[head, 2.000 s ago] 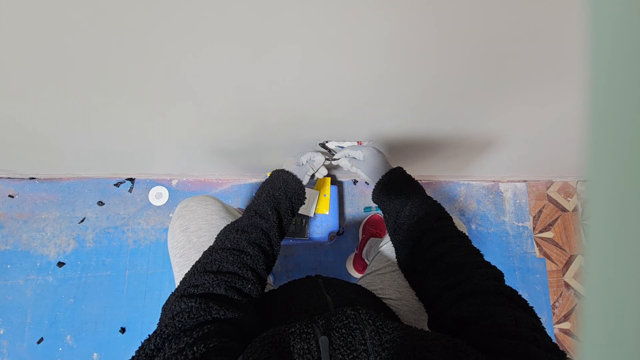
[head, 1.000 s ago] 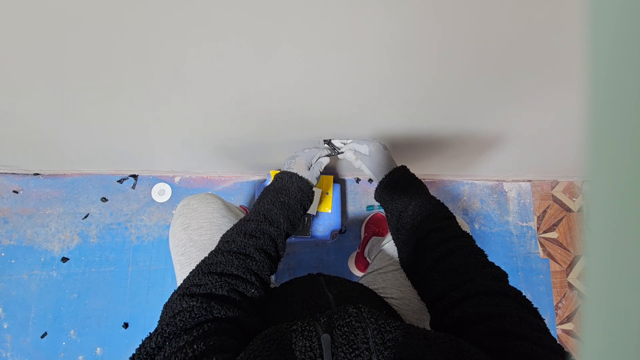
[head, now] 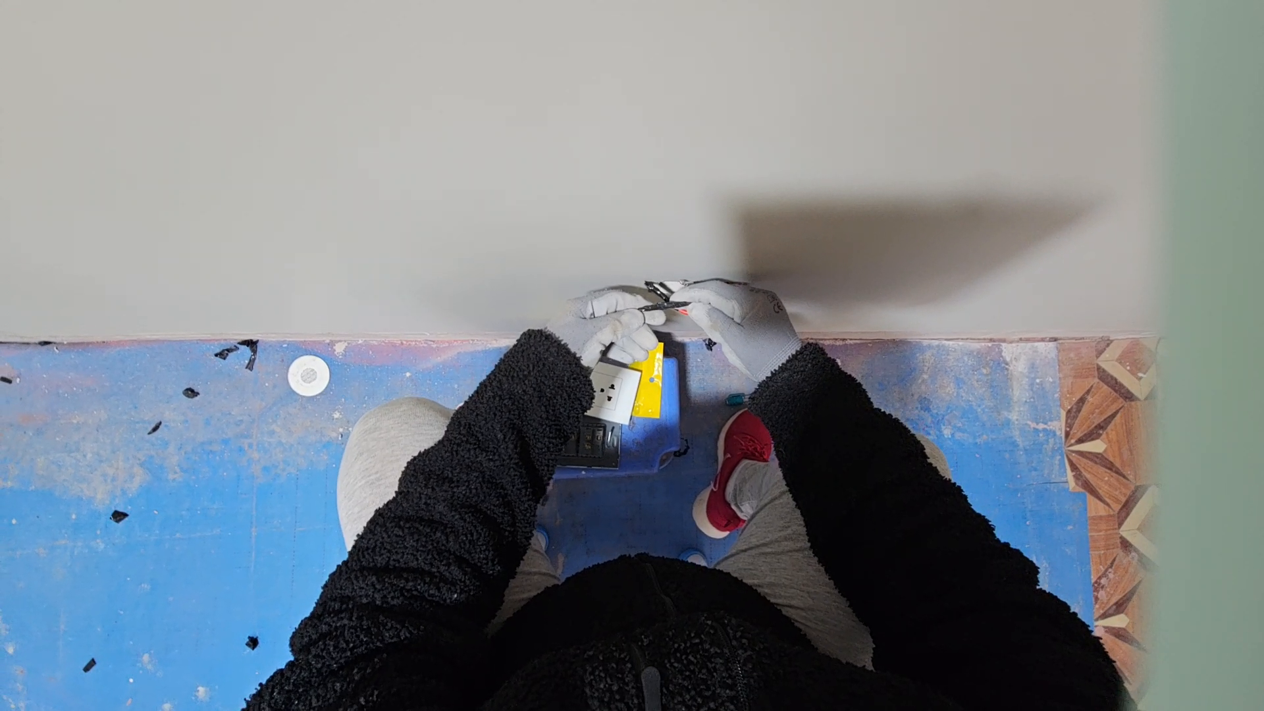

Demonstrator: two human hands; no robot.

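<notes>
Both hands wear pale work gloves and meet low against the wall. My left hand (head: pixel 612 318) pinches one end of a thin black strip (head: pixel 664 306), perhaps a wire or tape. My right hand (head: pixel 736 314) is closed around a small tool with black and red parts (head: pixel 660 288), too small to name surely, at the strip's other end. Below my left hand, a white socket faceplate (head: pixel 614 392) rests beside a yellow card or plate (head: pixel 648 383). Partly under my left sleeve lies a black box-like part (head: pixel 598 444). These sit on a blue plastic stool or box (head: pixel 669 420).
The pale wall (head: pixel 395 197) rises in front, above a blue floor covering (head: pixel 247 553). A white round disc (head: pixel 308 375) and several black scraps (head: pixel 251 354) lie left. My red shoe (head: pixel 733 464) is near the blue box. Patterned flooring (head: pixel 1111 444) shows right.
My hands have drawn slightly apart, and the black strip now shows between them. The white socket faceplate shows more plainly beneath my left hand.
</notes>
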